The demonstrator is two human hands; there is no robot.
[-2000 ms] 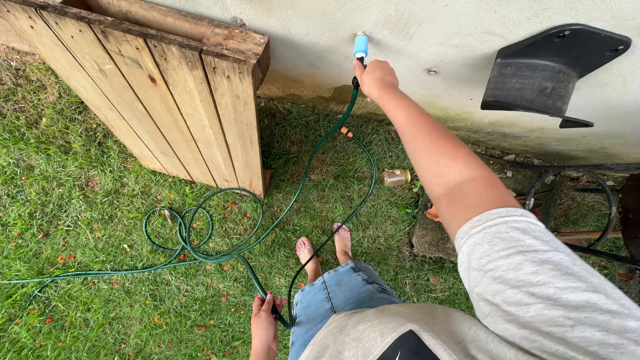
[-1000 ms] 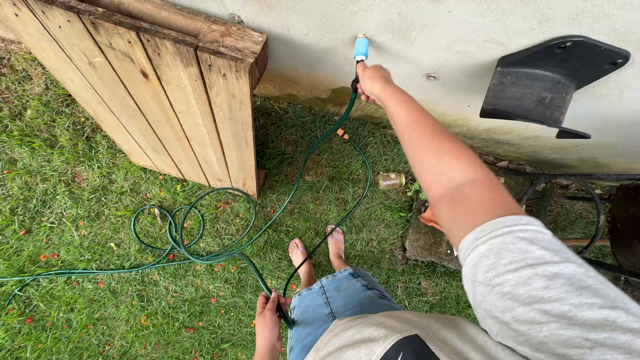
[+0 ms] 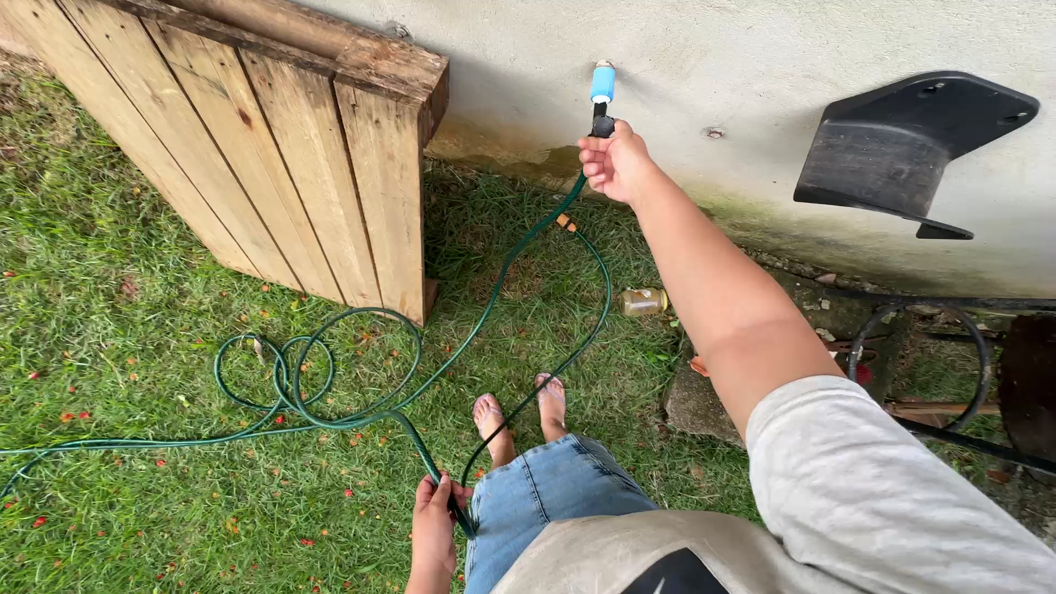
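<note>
A black tap (image 3: pixel 603 125) joins a light blue pipe fitting (image 3: pixel 603 84) that sticks out of the wall. My right hand (image 3: pixel 613 161) is at this tap, its thumb and fingers curled at the black part, partly hiding it. From beneath that hand a green garden hose (image 3: pixel 502 276) runs down to loose coils on the grass. An orange hose connector (image 3: pixel 566 222) lies below the tap, on a thinner-looking stretch of hose. Near my denim skirt, my left hand (image 3: pixel 437 516) is closed around a length of the green hose; its end is not clearly visible.
A wooden pallet-like panel (image 3: pixel 309 177) stands against the wall at left. A black plastic hose holder (image 3: pixel 899 157) is fixed on the wall at right. A glass jar (image 3: pixel 643 302) lies on the grass near a stone slab (image 3: pixel 701 400). Black pipe (image 3: pixel 982 371) loops at far right.
My right hand has shifted slightly at the tap, and more of the tap's black body shows. My left hand keeps hold of the hose.
</note>
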